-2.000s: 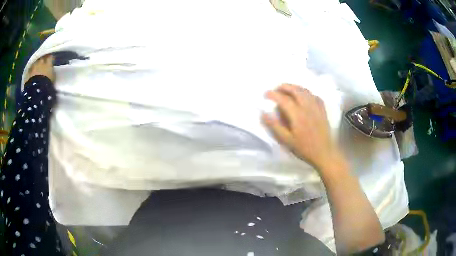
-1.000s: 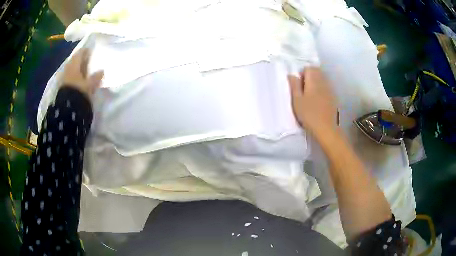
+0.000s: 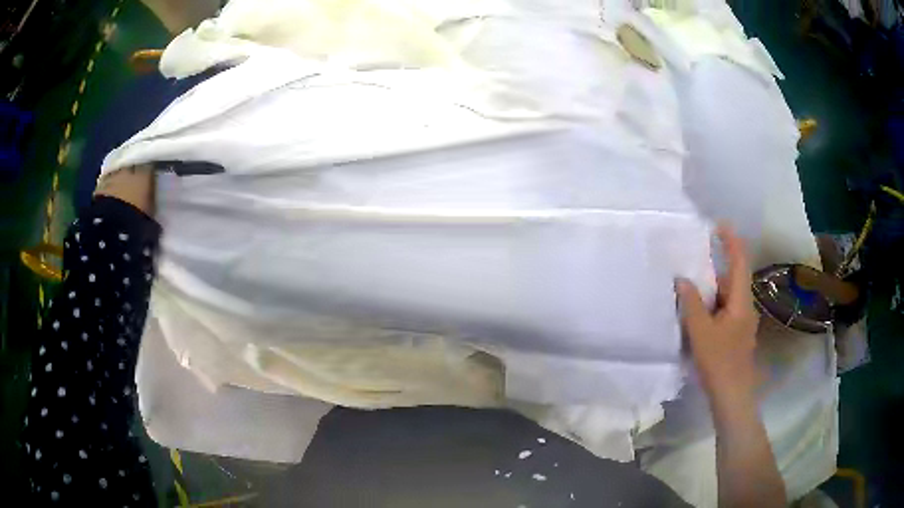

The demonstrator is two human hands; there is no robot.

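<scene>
A white garment (image 3: pixel 426 258) lies spread over the board, with a narrow straight seam running across its middle. The navy pressing board (image 3: pixel 193 168) shows as a dark strip at the garment's left opening. My left hand (image 3: pixel 129 189) is at that opening; its fingers are hidden by cloth. My right hand (image 3: pixel 726 322) is at the garment's right edge, thumb and fingers apart, slightly blurred; it grips nothing visible. The steam iron (image 3: pixel 801 298) rests just right of my right hand, tip pointing left.
The iron sits on a flat rest (image 3: pixel 850 345) at the table's right edge, with a yellow hose (image 3: pixel 864 233) behind it. Cream-white pieces (image 3: pixel 337 367) lie under and around the garment. A small tan patch (image 3: pixel 639 47) is near the top. The pale table cover (image 3: pixel 233 422) shows at lower left.
The garment now lies flatter, its seam straight across. My left hand has gone to the left opening, its fingers now covered. My right hand has moved right and down, with fingers spread.
</scene>
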